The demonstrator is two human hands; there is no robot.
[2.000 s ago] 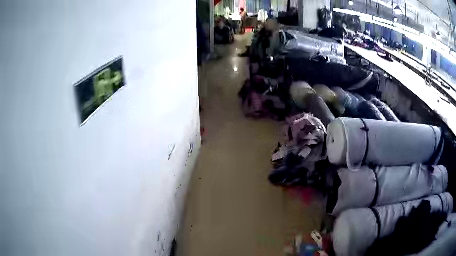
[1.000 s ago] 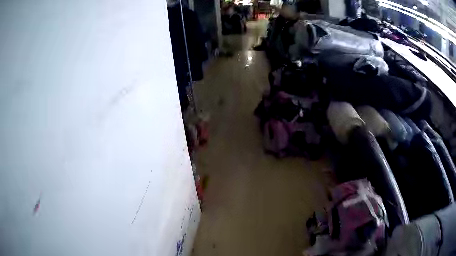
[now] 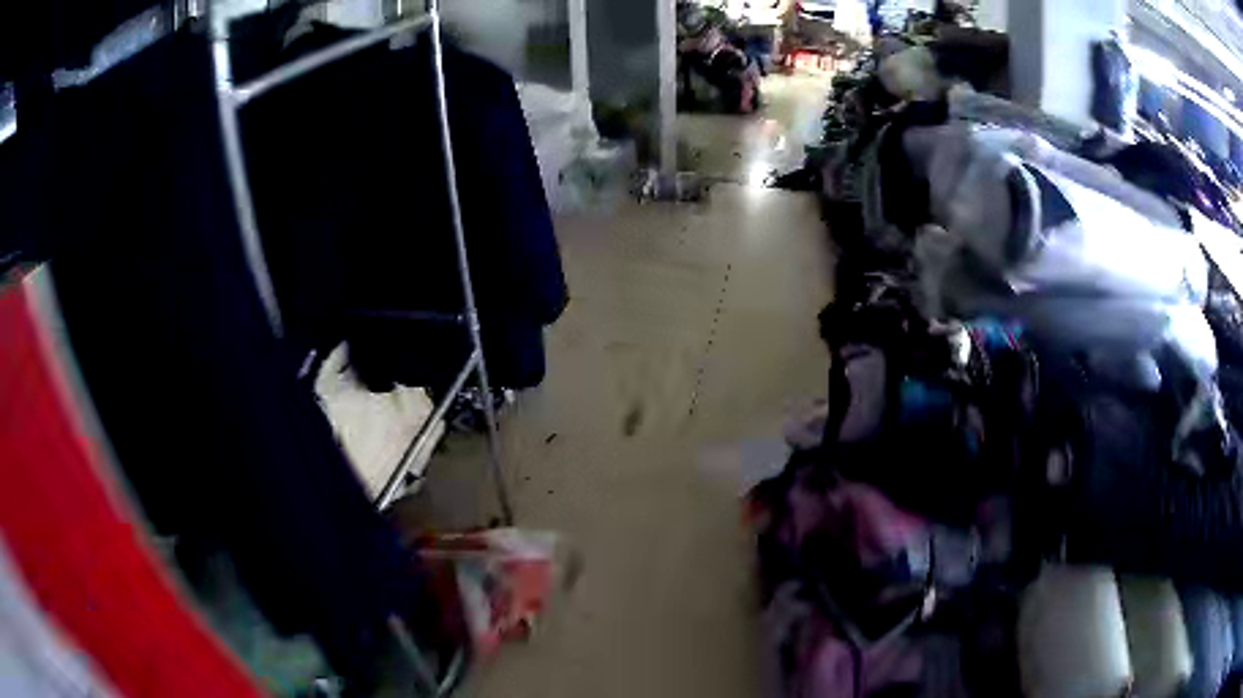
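Neither of my hands is in the picture. Nearest on the left, dark garments (image 3: 477, 205) hang on a metal garment rail (image 3: 457, 218). A red and white printed thing (image 3: 504, 593) lies low at the foot of the rail, blurred. On the right, a heap of pink and dark cloth (image 3: 852, 559) lies on the floor beside the walkway.
A tan floor walkway (image 3: 641, 368) runs ahead between rail and heaps. Fabric rolls (image 3: 1077, 627) lie at the lower right, with a pale wrapped bundle (image 3: 1104, 232) above. A white pillar (image 3: 1063, 62) stands behind. A red and white band (image 3: 96, 518) cuts across the left edge.
The view has moved forward along the walkway, past the white wall, which has left the picture. The garment rail now shows fully on the left, and the pink heap is nearer.
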